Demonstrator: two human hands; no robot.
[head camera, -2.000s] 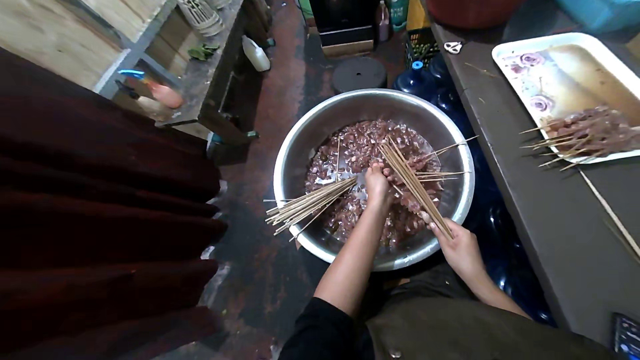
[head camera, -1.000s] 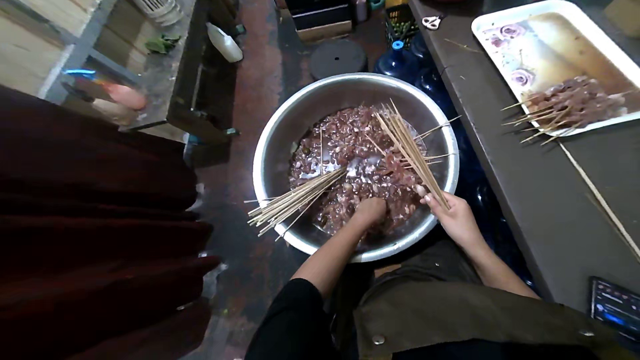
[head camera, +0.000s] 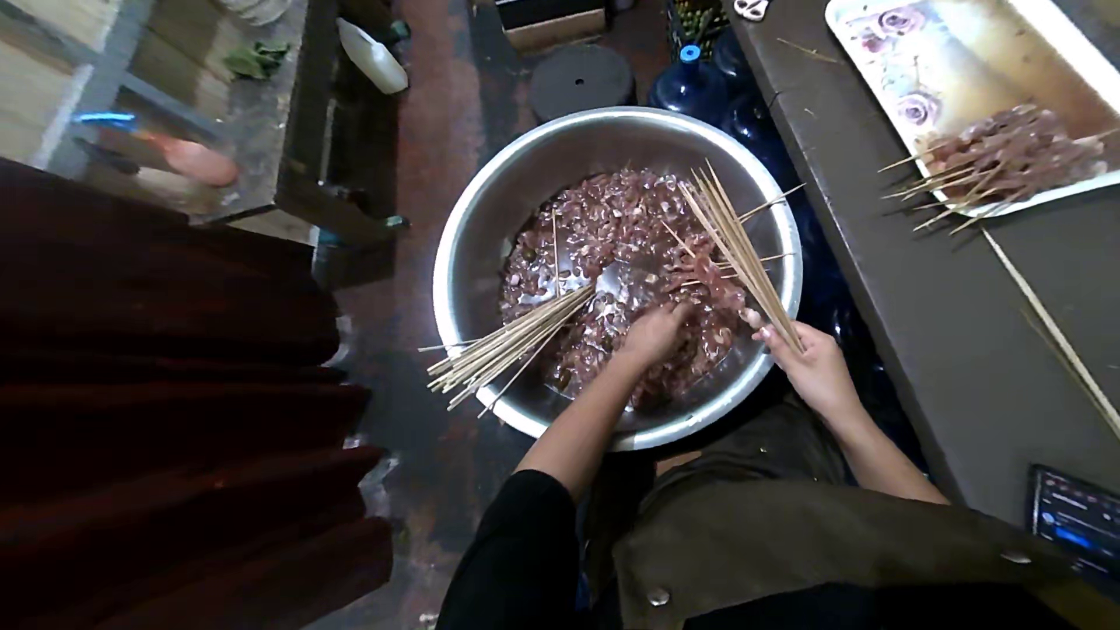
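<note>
A wide metal basin (head camera: 477, 210) holds raw cut meat (head camera: 612, 197) in liquid. My left hand (head camera: 658, 337) is down at the meat, its fingertips partly hidden among the pieces; whether they grip a piece is unclear. My right hand (head camera: 812, 363) holds a bundle of wooden skewers (head camera: 731, 236) over the basin's right side, with meat near its fingertips. Skewers threaded with meat (head camera: 700, 271) lie just left of that bundle. Another bunch of bare skewers (head camera: 516, 350) rests across the basin's left rim, and a single skewer (head camera: 556, 249) stands up from the meat.
On the table (head camera: 927, 350) at right are a floral tray (head camera: 962, 52) with skewered meat (head camera: 1015, 153), a long stick (head camera: 1050, 324) and a phone (head camera: 1076, 516). Behind the basin stand a round stool (head camera: 582, 83) and a blue water jug (head camera: 689, 83). A dark red curtain (head camera: 175, 394) hangs left.
My left hand has moved from beside the skewer bundle down into the meat, then slightly right. My right hand still holds its bundle.
</note>
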